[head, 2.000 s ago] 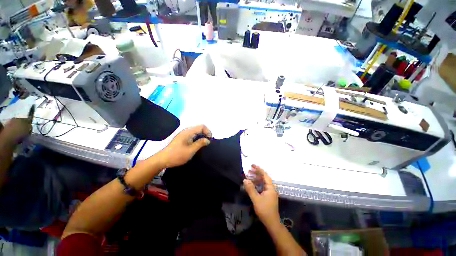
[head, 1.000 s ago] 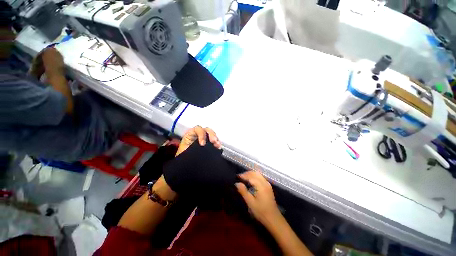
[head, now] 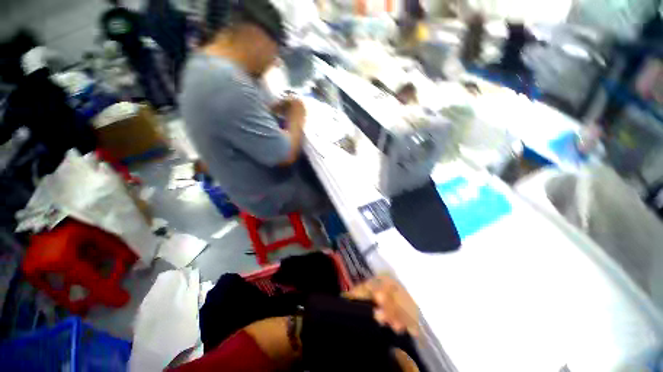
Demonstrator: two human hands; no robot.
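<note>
The picture is blurred. My left hand point(head: 389, 301) is at the bottom centre, by the table's front edge, with its fingers at the top of a black fabric piece point(head: 338, 334). The piece hangs over my forearm and lap. My right hand is not clearly visible; only a bit of skin shows at the bottom edge beside the fabric. A red-pink plastic basket point(head: 263, 273) under the table edge holds bunched black pieces point(head: 232, 309). Another black panel point(head: 427, 218) lies on the white table.
A person in a grey shirt point(head: 225, 123) sits at the table ahead, on a red stool point(head: 276, 243). A white sewing machine point(head: 411, 156) stands beyond the black panel, with a blue sheet point(head: 474, 207) nearby. White paper, a red stool and a blue crate point(head: 69, 349) are at left.
The view has swung left, away from the near sewing machine. My left hand and the black piece now sit lower in the picture. My right hand has mostly left the view.
</note>
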